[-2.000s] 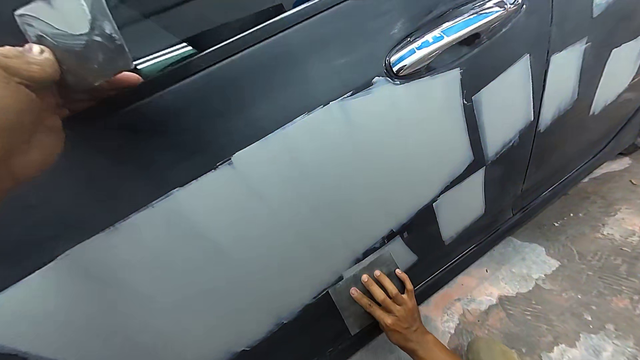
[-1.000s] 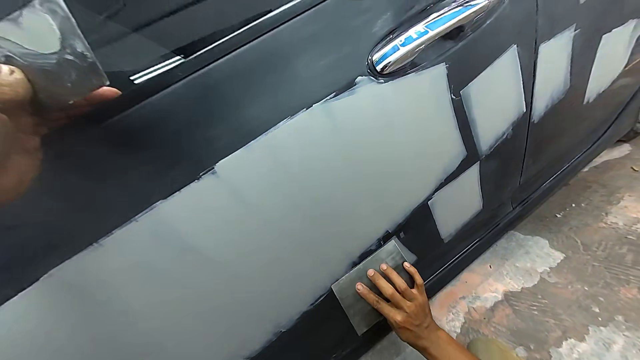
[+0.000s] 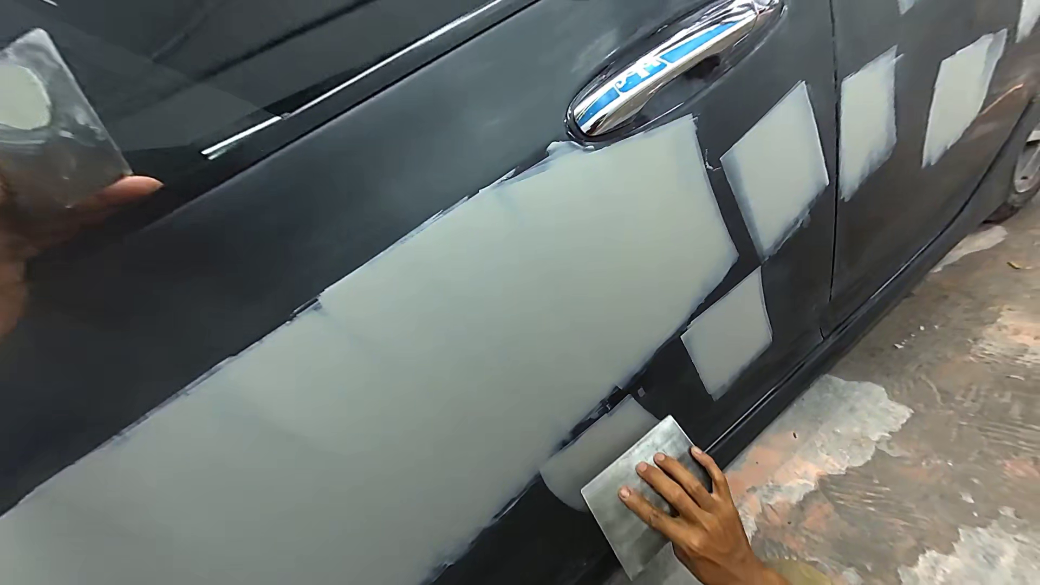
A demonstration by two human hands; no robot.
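Observation:
My right hand (image 3: 691, 512) holds a thin flat metal spreader (image 3: 638, 496), its fingers spread along the near face, low on the dark car door (image 3: 455, 138). Just up and left of the spreader lies a small thin patch of grey filler (image 3: 589, 459). Above that, a large grey filler area (image 3: 455, 325) covers much of the door. At the upper left, my left hand (image 3: 106, 199) holds a flat plate (image 3: 81, 138) with a lump of pale filler (image 3: 23, 97) on it; most of that hand is dim or outside the view.
A chrome door handle (image 3: 666, 65) with blue film stands above the large filler area. Smaller grey patches (image 3: 776, 171) dot the panels to the right, across a door seam. The stained concrete floor (image 3: 918, 439) and part of a wheel (image 3: 1028, 166) lie at the right.
My right hand and the spreader have moved down and right off the small lower patch, which now shows more fully. The left hand with the plate sits farther toward the left edge.

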